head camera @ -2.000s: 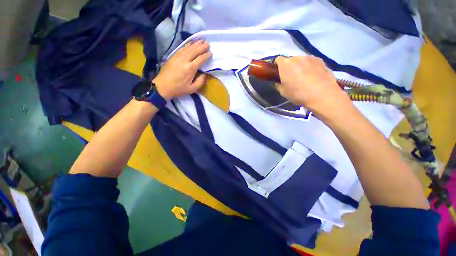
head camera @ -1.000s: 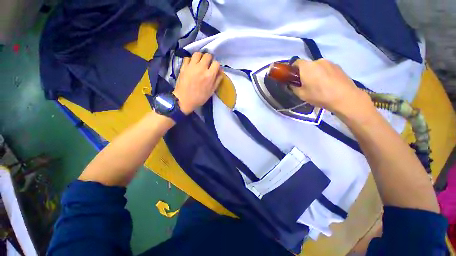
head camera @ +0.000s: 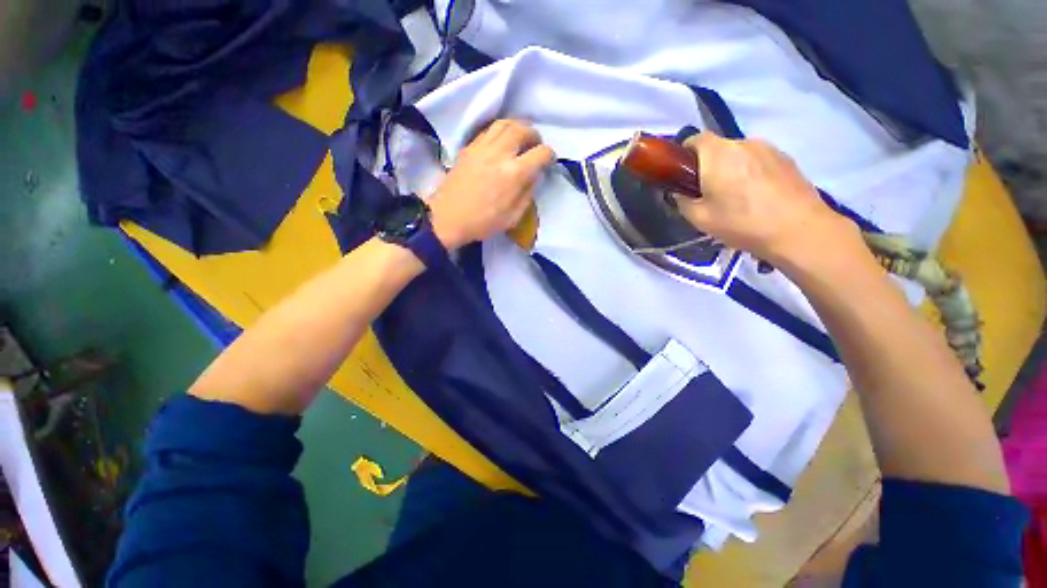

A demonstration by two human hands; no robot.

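The navy jacket (head camera: 792, 190) lies with its pale inside up, crossed by navy strips. My right hand (head camera: 752, 190) is closed on the red-brown handle of the steam iron (head camera: 660, 218), whose plate rests on the pale cloth. My left hand (head camera: 494, 184) is on the cloth left of the iron, fingers curled at the edge of the opening; whether they pinch the cloth is hidden. A raised pale fold stands above my left hand. The navy pocket piece (head camera: 677, 431) with a pale band lies below the iron.
The yellow pressing table (head camera: 367, 396) shows at its edges and through gaps in the cloth. A bunched navy part (head camera: 195, 126) lies at the left. The steam hose (head camera: 947, 299) trails at the right. A yellow scrap (head camera: 373, 477) is on the green floor. Pink cloth shows at the right edge.
My left hand has moved right and a little down, closer to the iron, and its fingers have curled. The pale fold above it has risen. The iron sits slightly further right on the cloth.
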